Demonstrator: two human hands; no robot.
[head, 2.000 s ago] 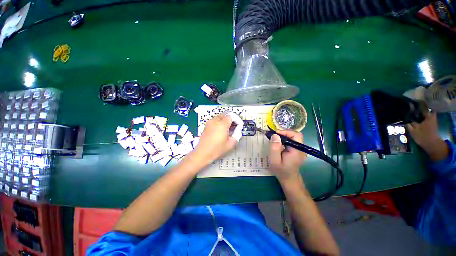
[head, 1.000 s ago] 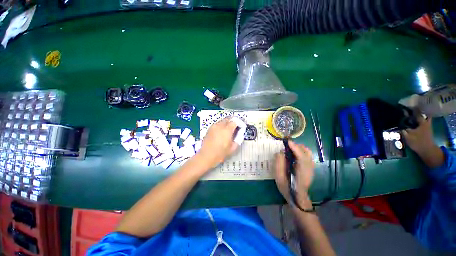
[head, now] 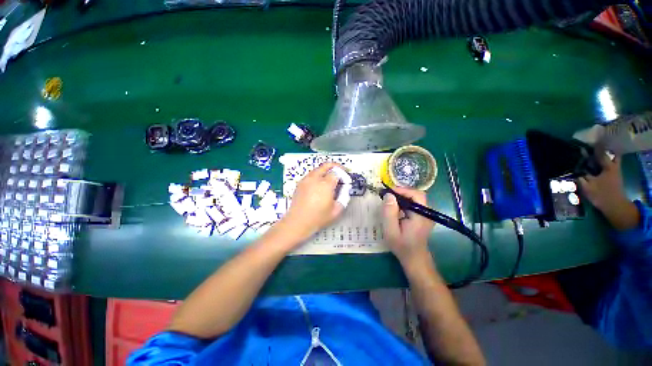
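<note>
My left hand (head: 316,196) rests on the printed cream work sheet (head: 343,239), white finger cots on its fingertips. Its fingertips are at the left edge of a small dark unit (head: 357,184); whether they grip it or a small part is too small to tell. My right hand (head: 407,220) holds the black soldering iron (head: 422,208), its tip pointing left at the unit's right side. A loose pile of small white parts (head: 227,207) lies left of the sheet. The round yellow-rimmed tip cleaner (head: 412,169) stands at the sheet's upper right.
Clear fume extractor cone (head: 367,114) hangs above the sheet. Several dark units (head: 190,134) lie upper left. Tweezers (head: 455,187) and the blue soldering station (head: 513,179) are right. Blister trays (head: 39,207) and a spool (head: 100,204) are left. A neighbour's hand (head: 606,187) is far right.
My right hand has brought the iron from the tip cleaner back to the unit. The yellow bands moved left on the bench. A dark unit with a white part now shows at the upper right.
</note>
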